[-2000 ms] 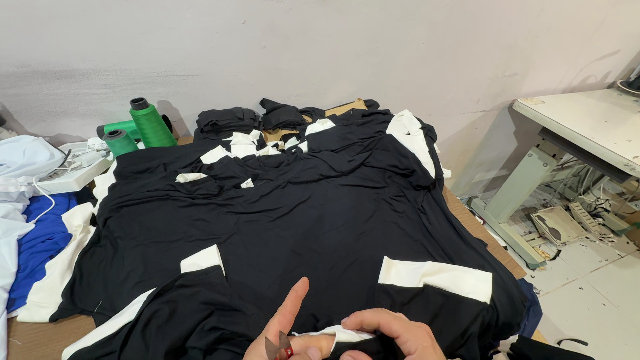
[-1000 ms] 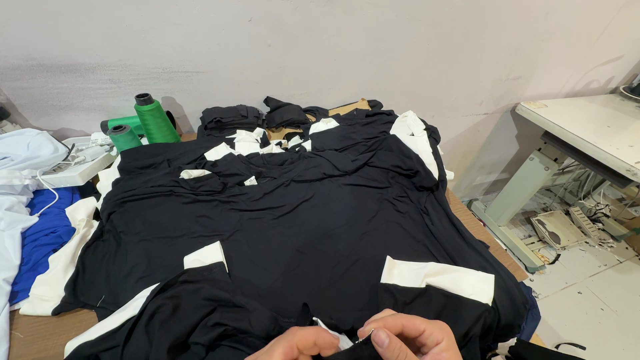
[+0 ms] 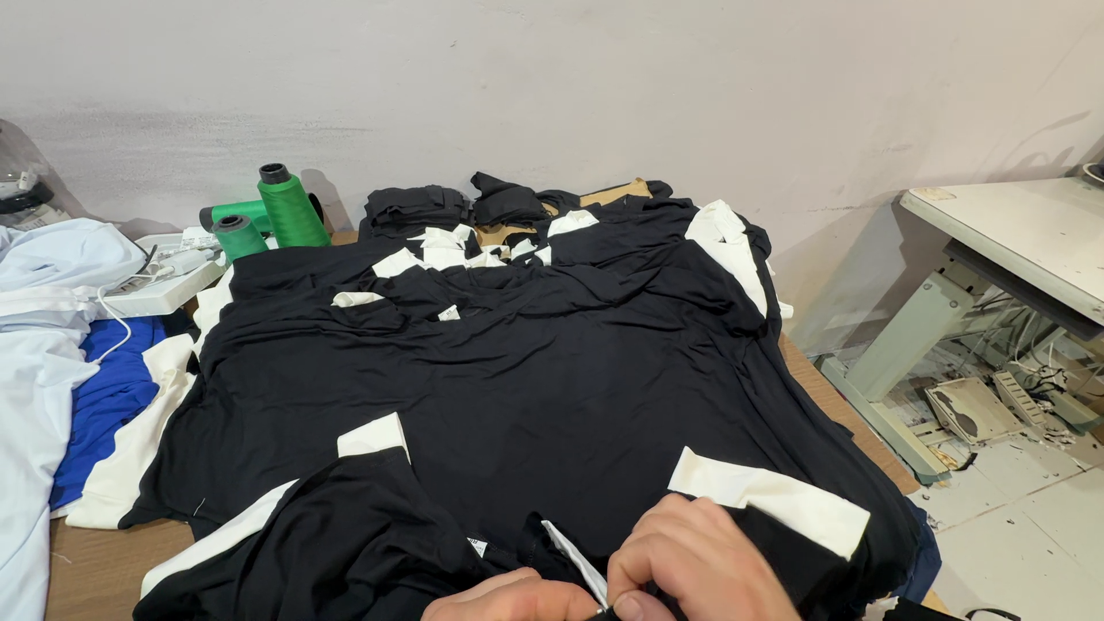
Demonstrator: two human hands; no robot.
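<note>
At the bottom edge, my left hand (image 3: 522, 599) and my right hand (image 3: 690, 556) meet over a black garment with white trim (image 3: 362, 517). Both pinch its edge, where a narrow white strip (image 3: 573, 556) runs into my fingertips. A small white label (image 3: 477, 546) shows inside the garment, left of that strip. Part of my left hand is cut off by the frame. Under and behind lies a pile of black garments (image 3: 552, 388) with white bands. Whether a tool is between my fingers cannot be told.
Green thread cones (image 3: 293, 211) stand behind the pile at left, beside a white tray (image 3: 164, 289). Light blue cloth (image 3: 34, 362) and blue cloth (image 3: 108, 388) lie at the left. Folded black pieces (image 3: 418, 211) sit near the wall. A white-topped table (image 3: 1018, 228) stands at right.
Two seconds ago small metal snips showed in my left hand; they are not visible now. My right hand has turned, knuckles up, and both hands have closed in on the garment's edge.
</note>
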